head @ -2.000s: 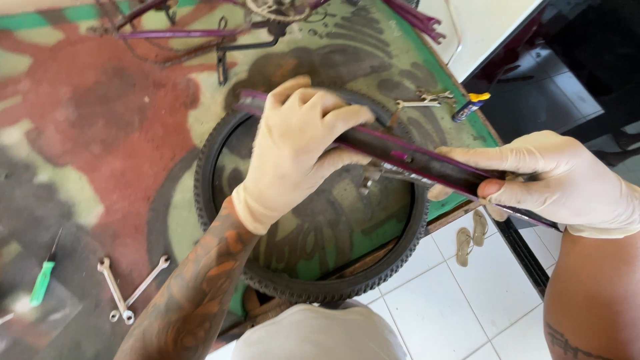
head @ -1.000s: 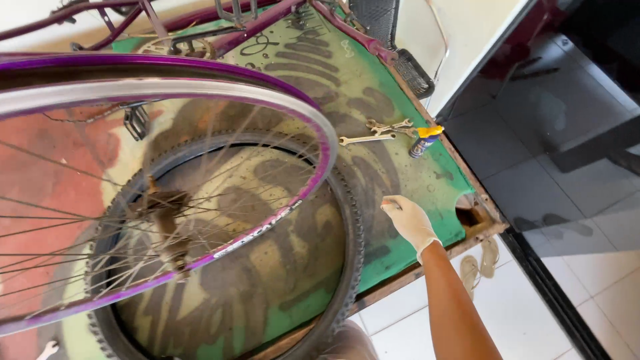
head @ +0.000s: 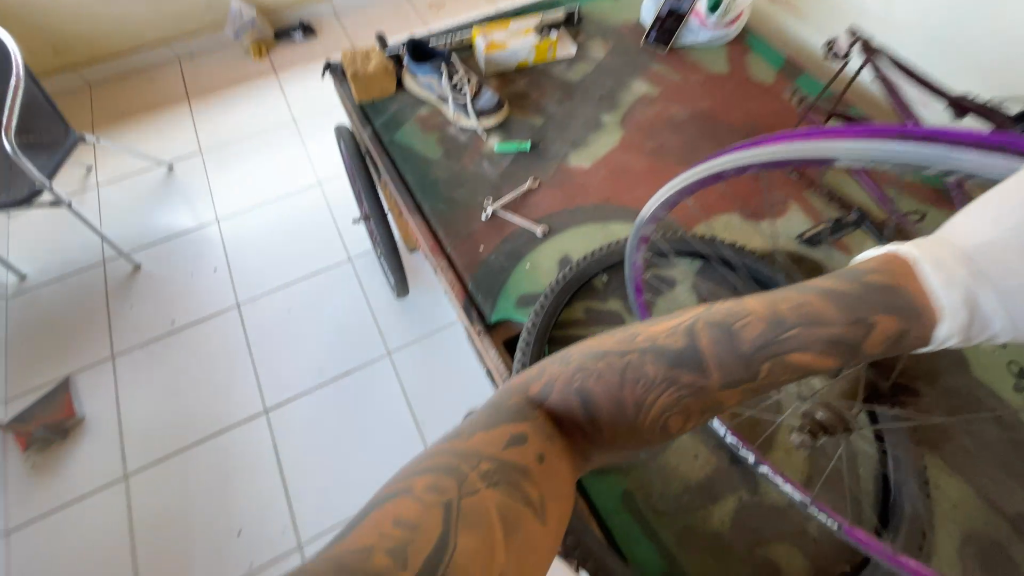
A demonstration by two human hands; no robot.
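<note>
My tattooed left arm reaches across from the bottom toward the right. My left hand (head: pixel 964 268), in a pale glove, is cut off by the right edge, beside the wheel; its fingers cannot be seen. A spoked bicycle wheel with a purple and silver rim (head: pixel 670 178) stands over the painted table, partly behind the forearm. Its hub (head: pixel 820 424) shows below the arm. Under the wheel, a black knobby bicycle tyre (head: pixel 538 324) lies on the table. My right hand is out of view.
Two wrenches (head: pixel 514 214), a green-handled tool (head: pixel 512 146), a sneaker (head: pixel 452 84) and a cardboard block (head: pixel 370 74) lie on the table. A purple bicycle frame (head: pixel 888 88) is at the upper right. Another wheel (head: pixel 372 212) stands beside the table; a chair (head: pixel 36 136) is left.
The view has swung far to the left. Two seconds ago both gloved hands held a purple-edged part; one second ago my right hand was over the table, and now it is out of view.
</note>
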